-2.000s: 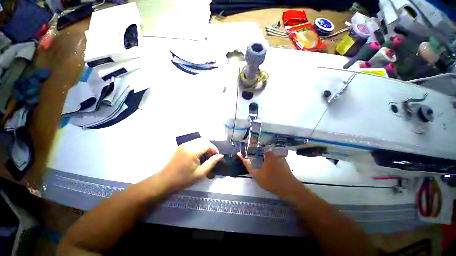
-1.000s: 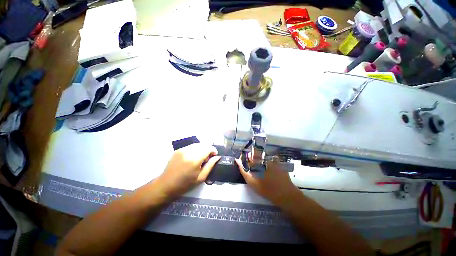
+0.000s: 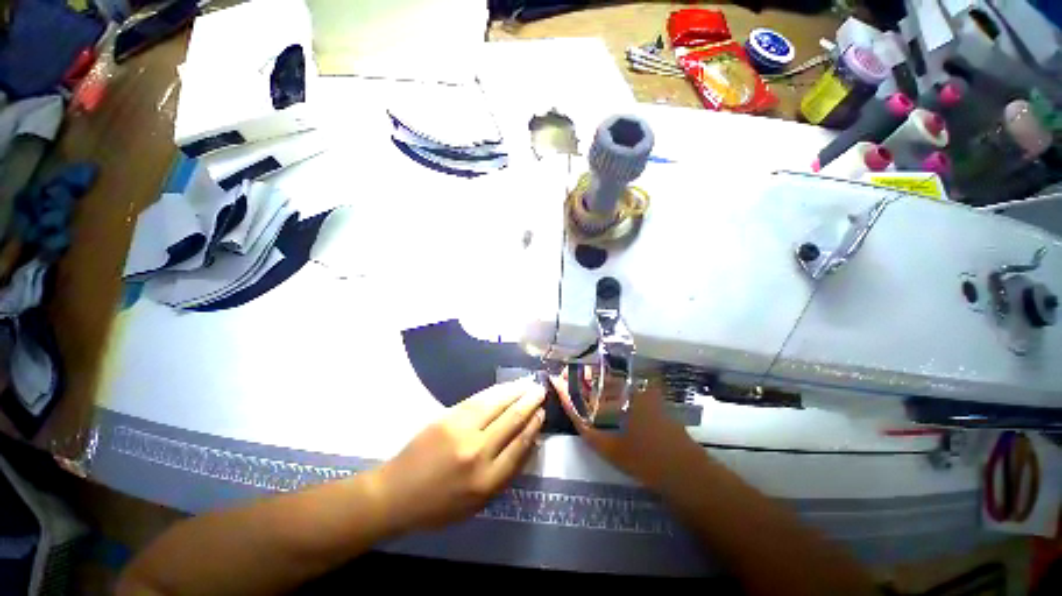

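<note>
A dark curved panel [image 3: 448, 362] lies flat on the white table at the left end of the sewing machine head [image 3: 722, 274]. My left hand [image 3: 478, 448] lies on the panel's near right part, fingers together and fingertips beside the presser foot area. A small pale patch shows on the panel by the fingertips. My right hand [image 3: 629, 425] is at the needle area, partly hidden behind the metal parts [image 3: 611, 349] at the head's end; its fingertips are near the left fingertips, at the panel's right end. Whether the right fingers pinch the cloth is hard to tell.
A stack of pale and dark curved pieces [image 3: 221, 250] lies left; curved strips [image 3: 448, 146] lie behind. A white box [image 3: 247, 82] is back left. Red packets [image 3: 722, 76], a round tin [image 3: 770, 48] and thread cones [image 3: 920, 128] are back right. Red-handled scissors [image 3: 1011, 477] lie right.
My left hand has moved from the panel's left part toward the needle and flattened, baring more of the panel. My right hand stays by the needle. The view has shifted slightly.
</note>
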